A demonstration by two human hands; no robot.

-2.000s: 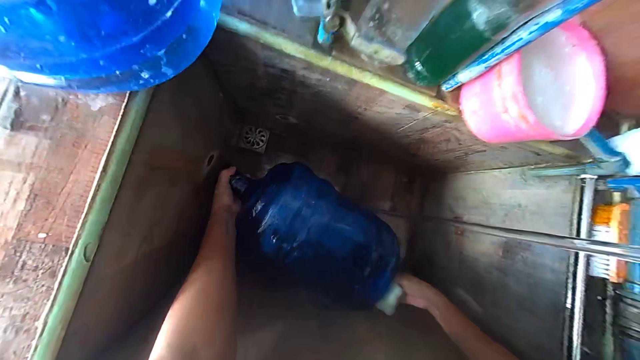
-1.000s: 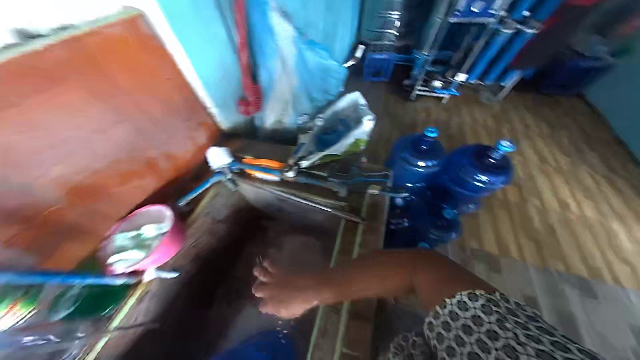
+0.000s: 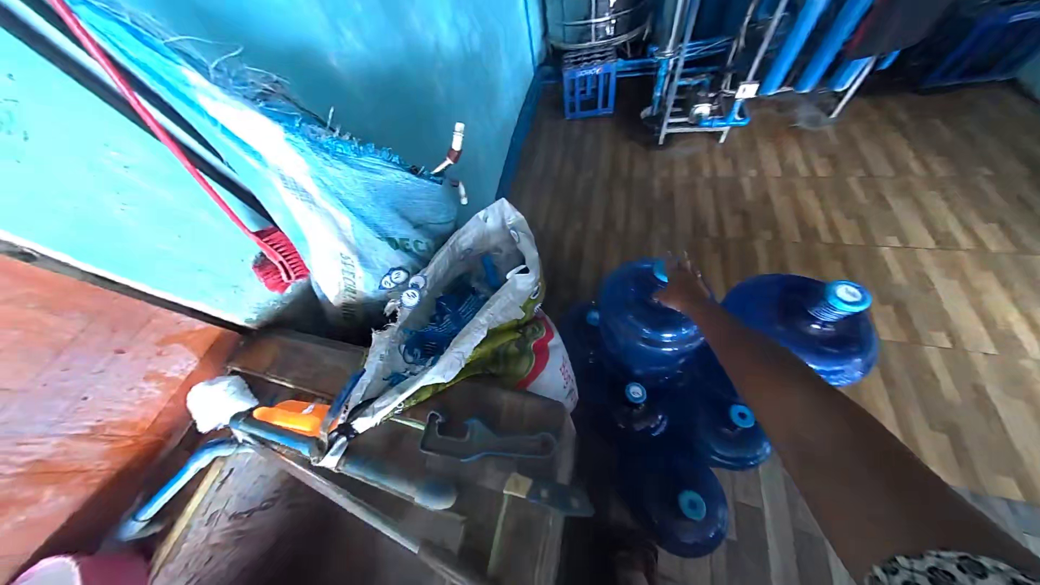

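Note:
My right hand (image 3: 682,288) reaches down to the capped neck of a blue water jug (image 3: 646,325), its fingers around the neck. Another capped blue jug (image 3: 800,325) stands just right of my forearm. Lower blue jugs (image 3: 678,508) with light-blue caps stand beneath and beside the held one. Left of them, an open woven plastic sack (image 3: 520,325) contains blue caps (image 3: 439,325). My left hand is out of view.
The wooden ledge (image 3: 455,512) holds a metal opener-shaped tool (image 3: 487,441), a knife or scraper (image 3: 548,496) and blue pipes. A red brush (image 3: 280,260) leans by the wall. Metal racks with blue pipes (image 3: 804,49) stand beyond the wood-patterned floor (image 3: 934,268).
The view has swung from the basin to the floor jugs. Two seconds ago both hands were on a blue jug in the basin; my right hand has since moved to a jug on the right.

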